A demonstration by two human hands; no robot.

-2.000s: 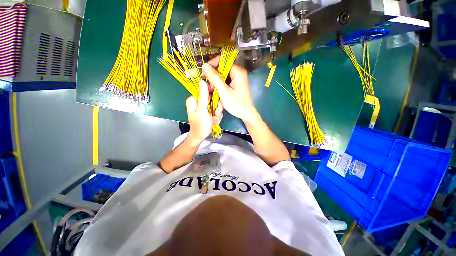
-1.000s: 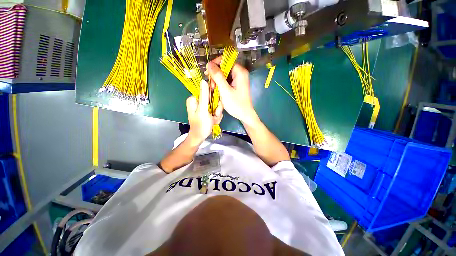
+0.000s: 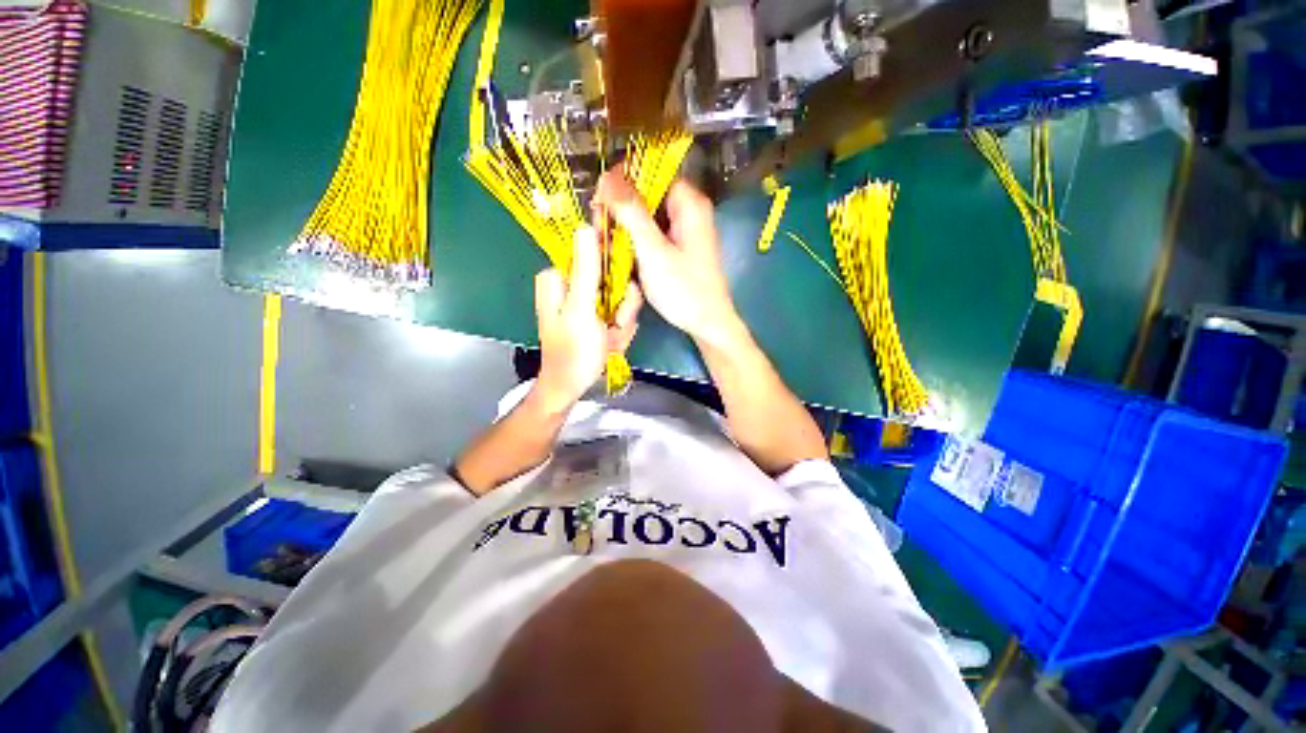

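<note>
My left hand (image 3: 572, 322) is closed around yellow wires (image 3: 527, 209) that fan out up and to the left. My right hand (image 3: 673, 258) holds a second part of the yellow wires (image 3: 655, 165), pointing up and right. The two parts form a V, and their lower ends meet below my hands. My right fingertips are just below the orange-brown block (image 3: 643, 65) of the machine (image 3: 728, 57). Small silvery metal parts (image 3: 552, 115) sit beside the block. The wire ends between my fingers are too small to tell.
A large yellow wire bundle (image 3: 384, 143) lies on the green bench (image 3: 473, 279) at left. A smaller bundle (image 3: 869, 279) lies right, with loose yellow wires (image 3: 1034, 193) farther right. A blue bin (image 3: 1103, 501) stands at the right. A grey vented cabinet (image 3: 151, 136) stands at far left.
The view has shifted slightly. My right fingers have moved slightly at the top of the wires. Both hands keep hold of the wires, and the bundles on the bench lie as before.
</note>
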